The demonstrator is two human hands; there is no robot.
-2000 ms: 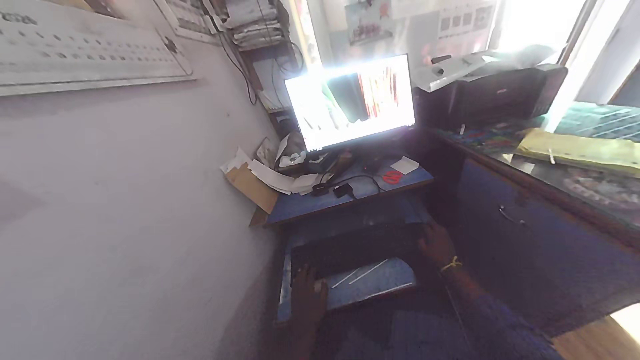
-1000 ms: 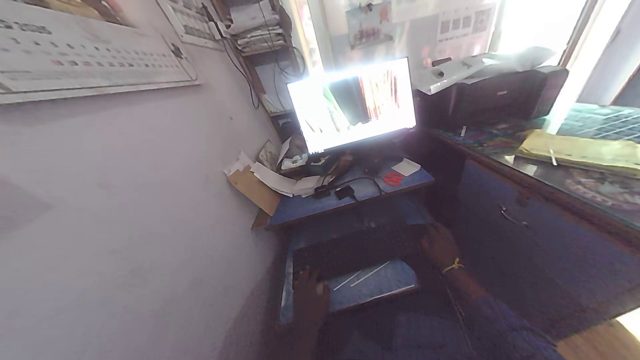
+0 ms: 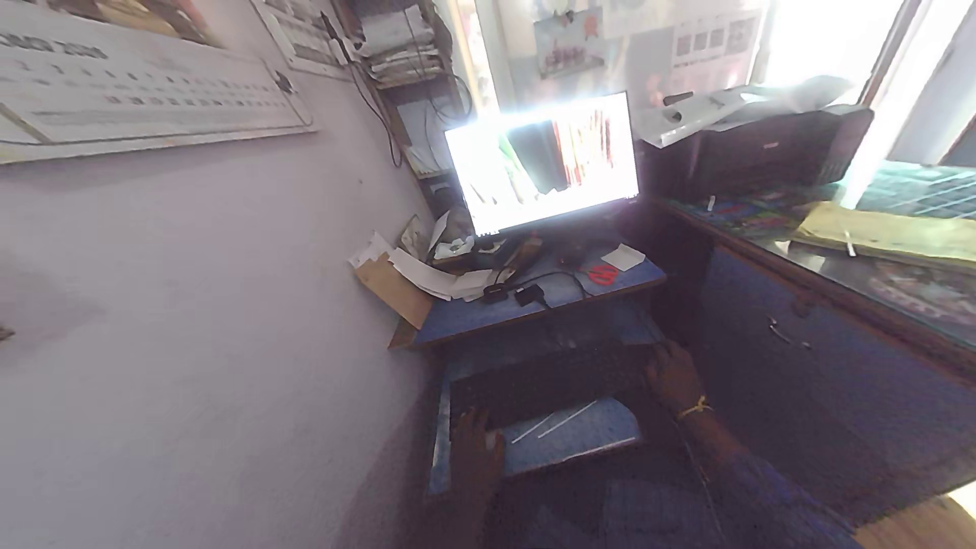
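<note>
A black keyboard (image 3: 549,381) lies on a blue pull-out tray (image 3: 587,438) under a small desk. My left hand (image 3: 476,442) rests at the keyboard's near left corner, its fingers on or just over the keys. At the keyboard's right end is my right hand (image 3: 671,374), with a yellow band at the wrist; the fingers are bent, and whether a mouse lies beneath them is too dark to tell. A lit monitor (image 3: 545,164) stands at the back of the desk. Two thin white strips (image 3: 566,419) show on the tray before the keyboard.
Papers and a brown envelope (image 3: 396,290), black cable connectors (image 3: 530,296), red-handled scissors (image 3: 603,275) and a white paper (image 3: 624,257) lie on the desk. A wall (image 3: 229,320) bounds the left. At right stand a black printer (image 3: 770,149) and a counter with a drawer front (image 3: 801,381).
</note>
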